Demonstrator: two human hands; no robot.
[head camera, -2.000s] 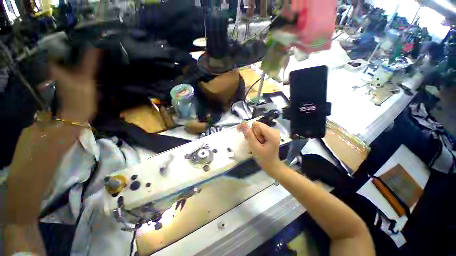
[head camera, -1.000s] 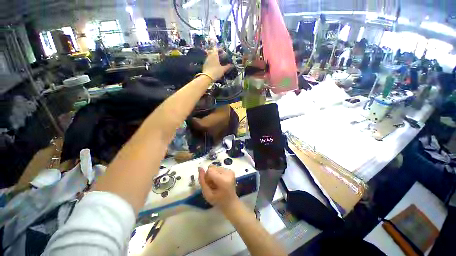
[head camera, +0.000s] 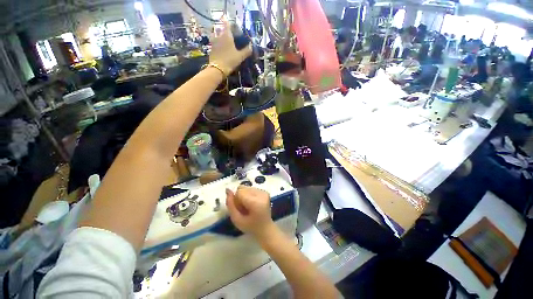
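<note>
My left hand (head camera: 229, 51) is raised at the top centre, beside the dark top of a thread cone (head camera: 241, 41); I cannot tell if it grips it. My right hand (head camera: 249, 208) is a closed fist above the white sewing machine head (head camera: 204, 201), by its display; no thread shows in it. The machine has a blue stripe and a round metal part on top. Its needle area is hidden behind my left arm. Grey cloth (head camera: 35, 248) lies at the lower left.
A black phone (head camera: 303, 146) stands upright at the machine's right end. A clear jar (head camera: 200, 153) and dark cloth (head camera: 111, 137) are behind the machine. A pink cloth (head camera: 315, 44) hangs above the phone. Another sewing machine (head camera: 447, 108) stands on the table at right.
My left hand has gone from the far left up to the cones, then slightly left and up. My right hand stays closed over the machine. The view has tilted up, then shifted slightly.
</note>
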